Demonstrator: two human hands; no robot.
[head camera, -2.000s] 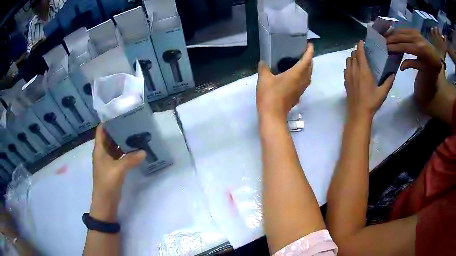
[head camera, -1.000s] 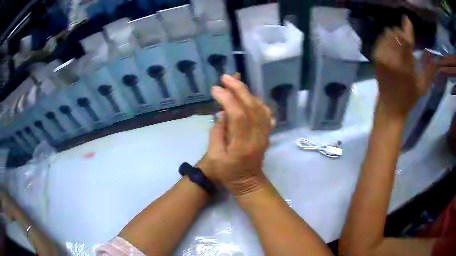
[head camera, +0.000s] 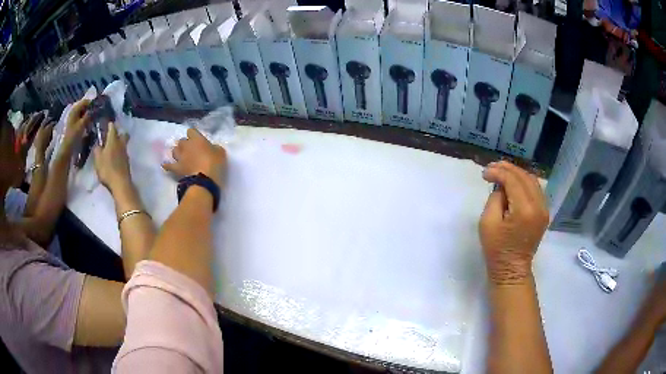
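My left hand (head camera: 196, 157), with a dark wristband, reaches to the left over the white bench. Its fingers are spread near a crinkled clear plastic bag (head camera: 217, 124); I cannot tell if they touch it. My right hand (head camera: 515, 212) is raised over the bench at the right, fingers loosely curled, with nothing visible in it. An open retail box (head camera: 590, 164) stands to the right of my right hand, and another open box (head camera: 639, 193) stands beside it. A coiled white cable (head camera: 598, 271) lies on the bench in front of these boxes.
A long row of open retail boxes (head camera: 401, 80) stands along the bench's far edge. At the left, another person's hands (head camera: 111, 157) hold a dark appliance (head camera: 100, 113) and a bag. Another person's blurred forearm (head camera: 642, 321) is at the lower right.
The view has turned left. My hands, close together a second ago, are now far apart, the left one near the clear bag. The two boxes held earlier stand released at the right.
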